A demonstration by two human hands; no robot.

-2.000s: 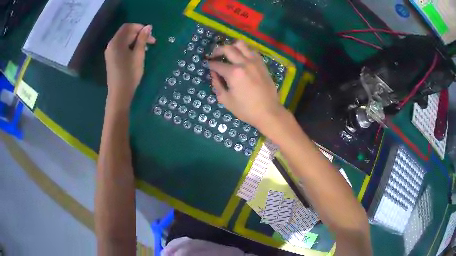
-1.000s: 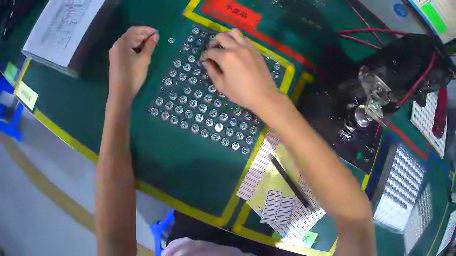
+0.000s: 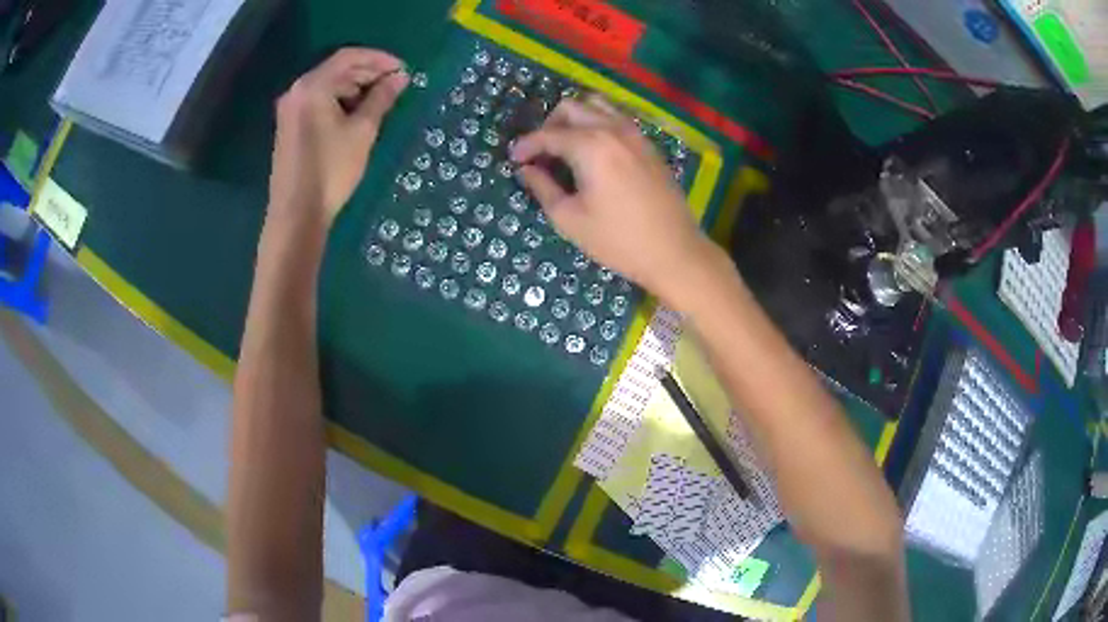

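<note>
The left parts tray (image 3: pixel 468 261) holds rows of small round silvery components on the green mat, inside yellow tape. My right hand (image 3: pixel 595 176) is over the tray's upper part, thumb and fingertips together at the components; whether it pinches one cannot be told. It hides part of the tray. My left hand (image 3: pixel 340 116) is left of the tray's far corner, thumb and forefinger pinched together. A single round component (image 3: pixel 420 80) lies right beside its fingertips. Whether the left fingers hold anything is too small to tell.
A black fixture (image 3: pixel 893 273) with red wires stands at right. Label sheets (image 3: pixel 626 407) and a thin black stick (image 3: pixel 705 434) lie front centre. A white blister tray (image 3: pixel 972 456) is far right. A white-topped box (image 3: pixel 146 61) is far left.
My left hand has moved right and slightly up, to the single component. My right hand has moved slightly down and right over the tray.
</note>
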